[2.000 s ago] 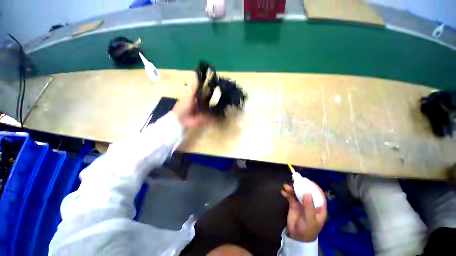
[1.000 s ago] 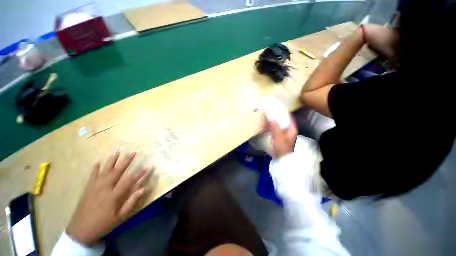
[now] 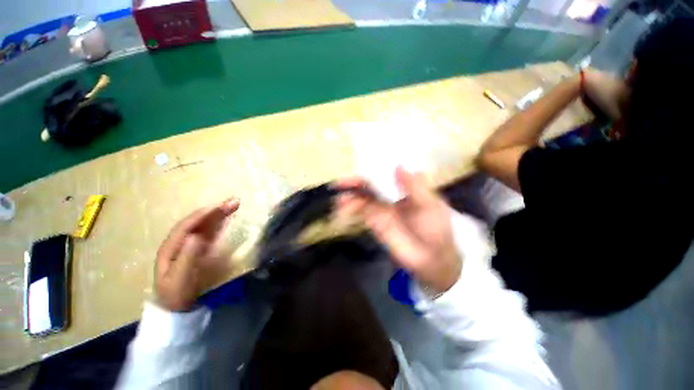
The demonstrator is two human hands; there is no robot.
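Observation:
A black figure (image 3: 308, 221), strongly blurred, with a tan part along it, is at the table's front edge above my brown-clothed lap. My left hand (image 3: 190, 255) is to its left with fingers apart, empty and not touching it. My right hand (image 3: 411, 232) is at its right end, fingers spread towards it. Blur hides whether these fingers grip the figure or only touch it. No glue bottle can be made out in either hand.
A phone (image 3: 49, 286) and yellow stick (image 3: 90, 216) lie at the table's left. Another black figure (image 3: 76, 114) is on the green belt (image 3: 251, 95). A dark red box (image 3: 173, 24) stands beyond. A black-shirted person (image 3: 601, 206) sits close at right.
The black figure from the table's right part is now before me. My left hand has lifted off the table. The white object in my right hand no longer shows.

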